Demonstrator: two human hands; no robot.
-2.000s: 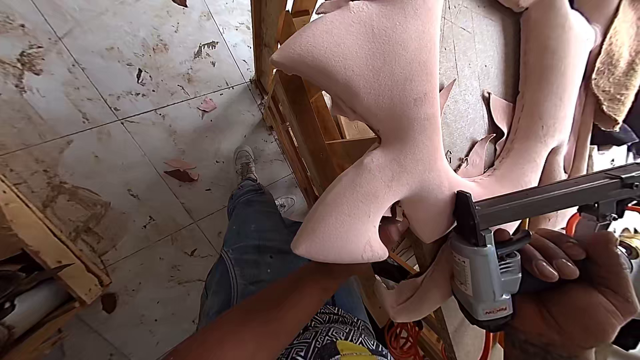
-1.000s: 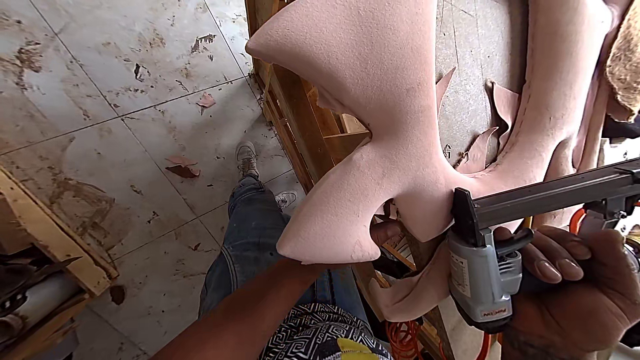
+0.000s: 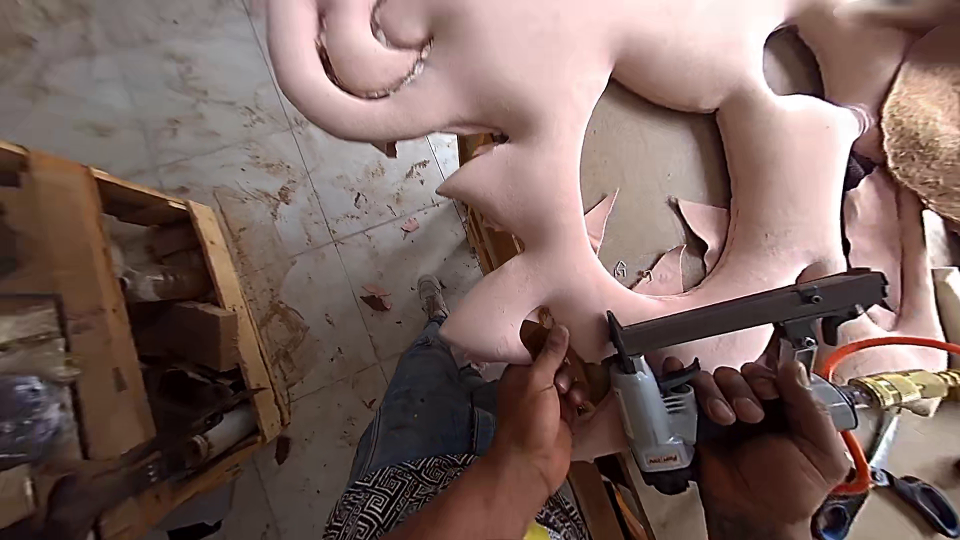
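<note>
A carved-looking frame covered in pink foam or fabric (image 3: pixel 555 187) lies over a workbench, with curls and pointed lobes along its left edge. My right hand (image 3: pixel 765 450) grips a grey pneumatic stapler (image 3: pixel 652 420) by its handle; the long dark magazine lies across the pink piece, its nose near the lower lobes. An orange air hose (image 3: pixel 892 343) joins it through a brass coupling (image 3: pixel 900 388). My left hand (image 3: pixel 536 405) pinches the edge between two lobes, thumb on top, by a brown patch (image 3: pixel 534 335). The fingers beneath are partly hidden.
Scissors (image 3: pixel 911 487) lie at the lower right. Pink scraps (image 3: pixel 667 271) rest on the grey surface inside the frame's opening. Fibrous brown padding (image 3: pixel 926 127) is at the right edge. A wooden crate (image 3: pixel 225 300) with odds and ends stands left, on a stained tile floor (image 3: pixel 322 285).
My left hand has come out from under the lobe, and its thumb now shows on top of the edge. The stapler stays in my right hand. The view has shifted, showing more of the frame.
</note>
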